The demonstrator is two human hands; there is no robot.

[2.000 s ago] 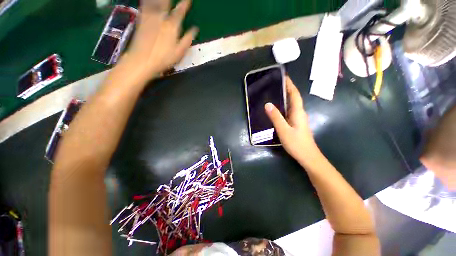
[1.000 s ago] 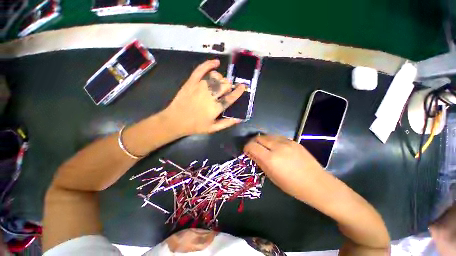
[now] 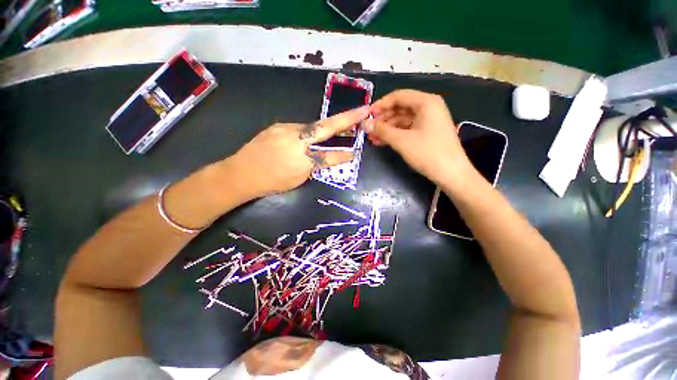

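Observation:
A feature phone handset (image 3: pixel 349 96) lies on the dark mat in front of me, dark screen with red around the top and a white keypad end. My left hand (image 3: pixel 301 152) lies across it, fingers over its middle, holding it. My right hand (image 3: pixel 416 130) is at its right edge with thumb and fingertips pinched together; whether a thin piece is between them cannot be seen. A loose pile of thin white and red trim strips (image 3: pixel 297 274) lies nearer my body. A second handset (image 3: pixel 162 102) lies at the left.
A smartphone (image 3: pixel 482 152) lies partly under my right forearm. A white earbud case (image 3: pixel 531 102), white paper strips (image 3: pixel 575 137) and cables (image 3: pixel 627 178) are at the right. A chipped cream rail (image 3: pixel 252 48) borders the green conveyor (image 3: pixel 460 33), which carries more handsets.
My right hand has left the smartphone, gone to the trim pile, then up to the handset's right edge. My left hand has come back from the conveyor onto the handset, whose keypad end now shows white.

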